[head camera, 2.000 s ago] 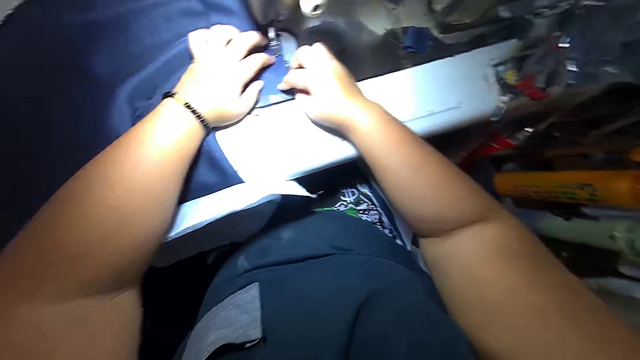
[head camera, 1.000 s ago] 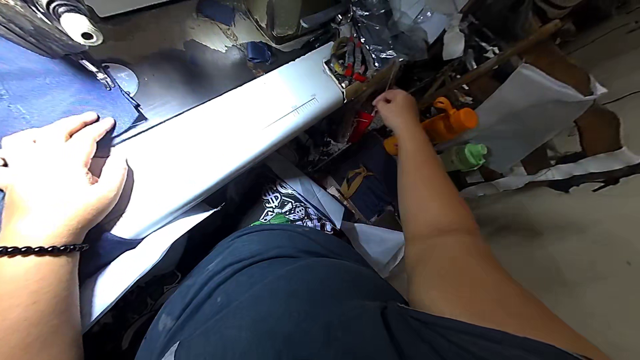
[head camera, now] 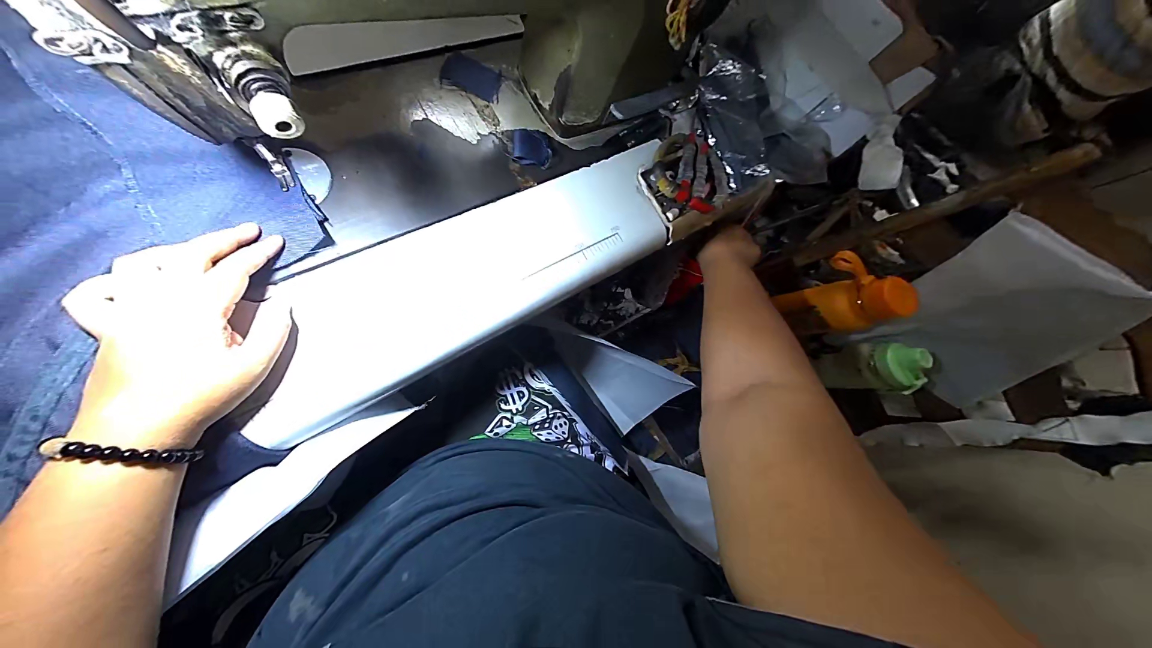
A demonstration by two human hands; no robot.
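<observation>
My left hand [head camera: 184,324] lies flat on navy blue fabric [head camera: 81,171], its fingertips just below the presser foot [head camera: 274,166] of a sewing machine [head camera: 576,54]. The fabric's corner reaches past the needle plate [head camera: 310,175]. Beyond the right end of the pale machine bed edge [head camera: 450,288], my right hand [head camera: 731,247] reaches down at the table's corner. Its fingers are hidden behind the edge, so what it touches does not show.
Red-handled tools [head camera: 693,175] lie in a recess at the bed's end. An orange bottle [head camera: 855,304] and a green-capped bottle [head camera: 900,367] stand right of my right forearm. Blue scraps [head camera: 531,148] lie on the machine bed. Clear plastic [head camera: 733,99] is heaped behind.
My right hand has left the fabric near the needle, where it was two seconds ago, and moved right to the table's end. My left hand stays on the fabric. The view has swung right.
</observation>
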